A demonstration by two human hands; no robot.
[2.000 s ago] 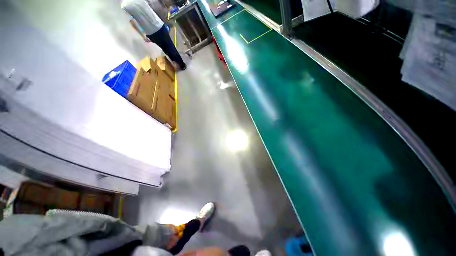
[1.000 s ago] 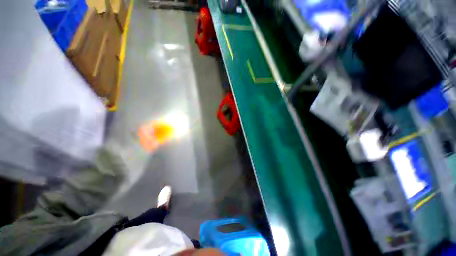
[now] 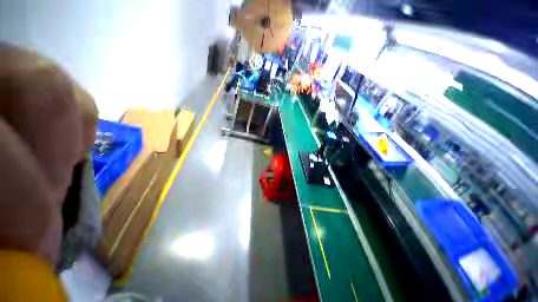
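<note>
My left hand (image 3: 41,153) is very large, close to the camera and blurred at the left edge, cut off by the frame. A yellow patch, perhaps a finger cot (image 3: 29,280), shows at its lower end. Whether it holds anything cannot be told. My right hand is not in view. A long green bench top (image 3: 321,221) with yellow tape marks runs away from me on the right. A black box-like object (image 3: 312,168) stands on it.
Blue crate (image 3: 118,147) and flat cardboard (image 3: 138,200) lie left, beside a yellow floor line. Red stool (image 3: 277,180) is under the bench edge. Blue trays (image 3: 460,242) are on the right line. A metal-framed cart (image 3: 251,121) stands ahead.
The view has lifted from the floor to look along the line. My left hand now fills the left edge. The light blue stool has left the picture.
</note>
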